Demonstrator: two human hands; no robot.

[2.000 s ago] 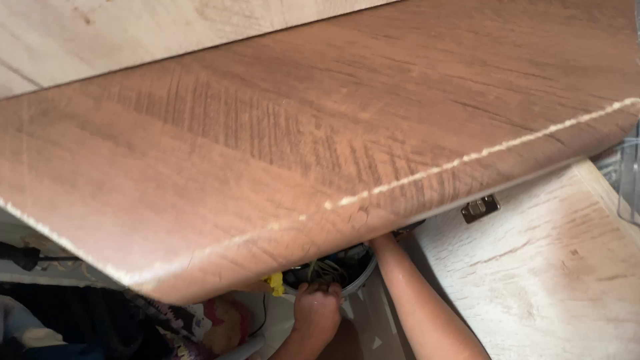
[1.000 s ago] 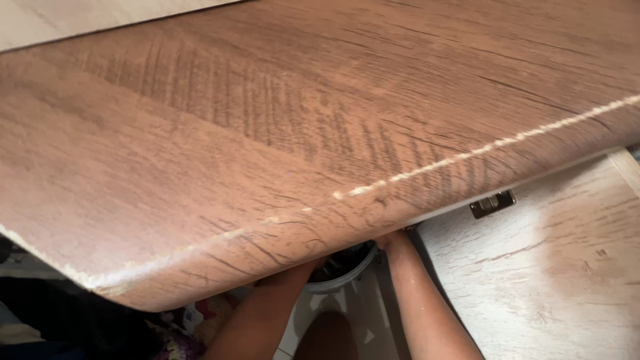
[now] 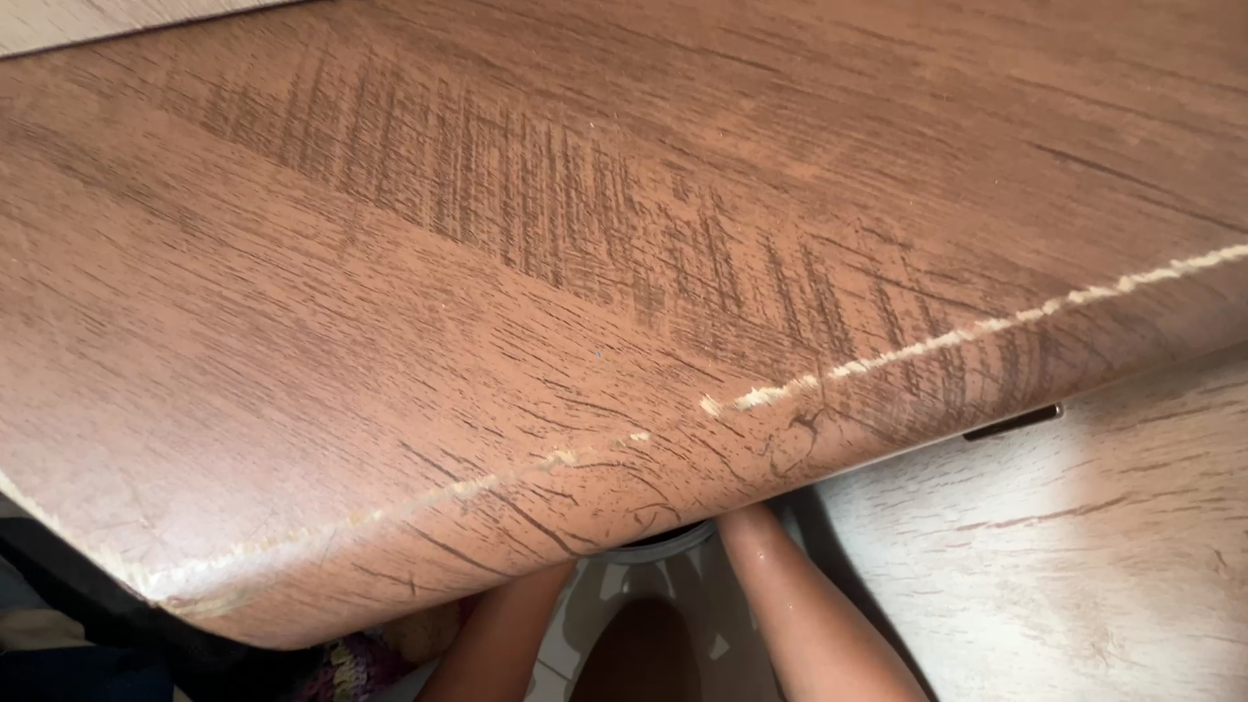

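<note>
Both of my forearms reach down and forward beneath the front edge of a brown wood-grain countertop [image 3: 546,292]. My left hand and my right hand are hidden under it, so what they hold or touch does not show. Between the forearms, the rim of a round container [image 3: 658,551] shows just below the countertop edge. Its inside looks dark, and the rest of it is covered by the countertop.
The countertop's front edge has a worn, chipped line. At the right is a pale wood-grain cabinet door [image 3: 1082,546] with a metal hinge [image 3: 1014,421]. Dark fabric [image 3: 78,673] and a patterned purple item [image 3: 356,668] lie at lower left. Light floor tiles show below.
Two seconds ago my left hand showed at the container's rim; now it is out of sight under the countertop. The countertop covers more of the container than before, as the view has shifted.
</note>
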